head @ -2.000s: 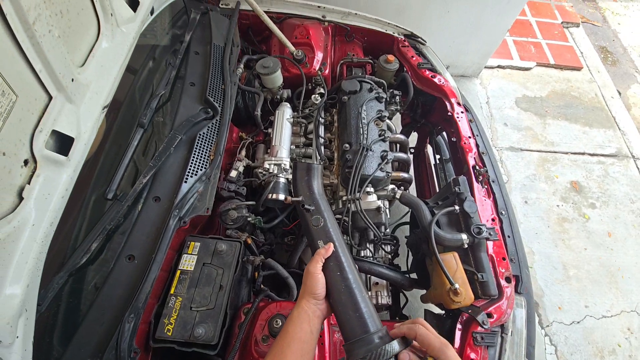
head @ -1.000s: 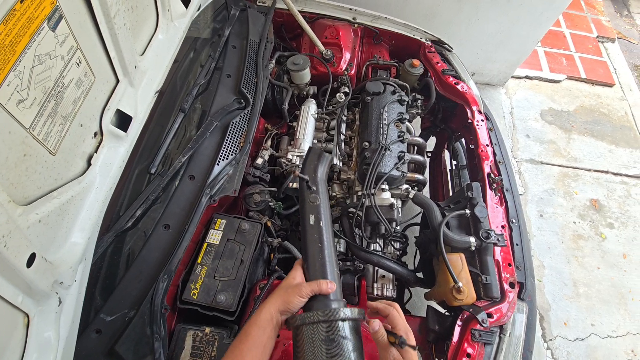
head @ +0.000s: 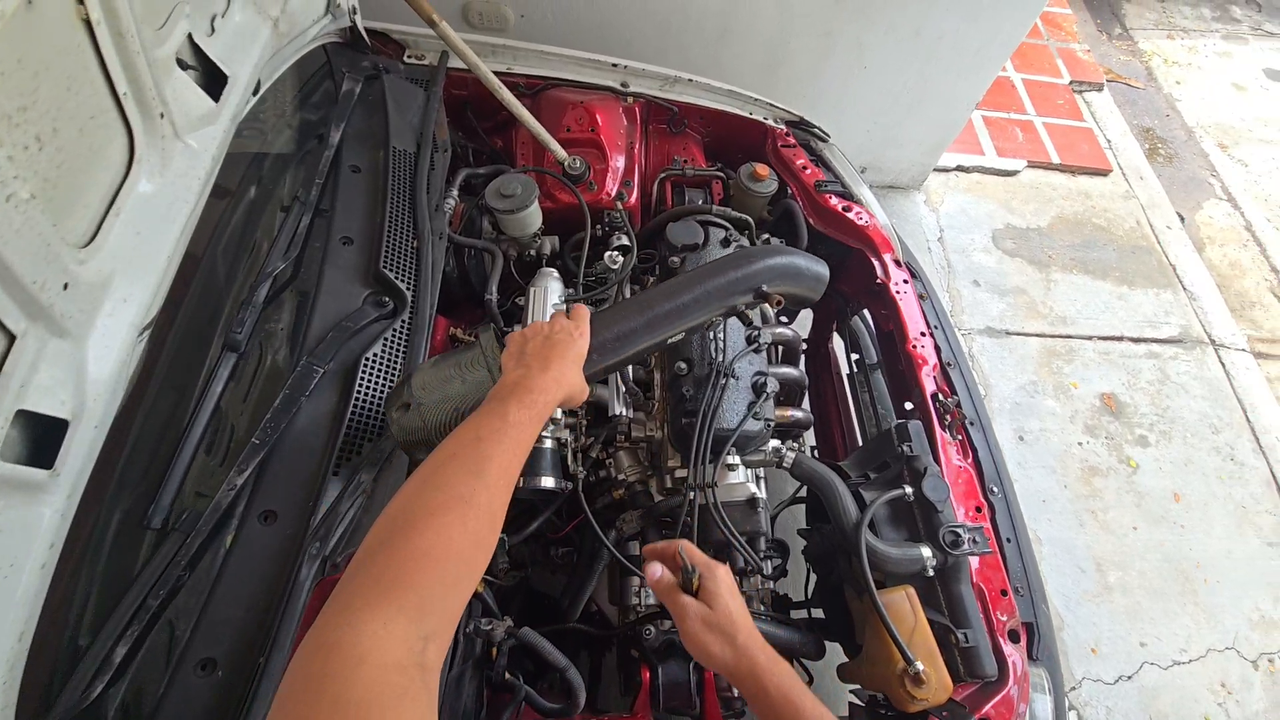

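My left hand point(head: 548, 360) grips a black air intake pipe point(head: 700, 300) where it meets a ribbed air filter point(head: 447, 392). The pipe lies slantwise above the engine's black valve cover point(head: 712, 395), its curved end towards the radiator side and the filter towards the windshield. Lower down, my right hand point(head: 700, 600) is closed around a small dark tool point(head: 688, 572), whose kind I cannot tell, over the spark plug wires' lower end. Behind my left hand is the silver intake manifold point(head: 545, 297), with a black coupling point(head: 541, 468) below it.
The white hood point(head: 95, 130) stands raised at left, with a prop rod point(head: 490, 82) reaching the red strut tower. Wiper arms point(head: 290, 430) lie beside it. At right are a radiator hose point(head: 835, 495), an amber coolant reservoir point(head: 903, 645) and the red front frame point(head: 900, 290).
The intake pipe and filter have swung from upright in view to slantwise across the engine, the filter now near the windshield. My left hand has moved up with them; my right hand is off the filter.
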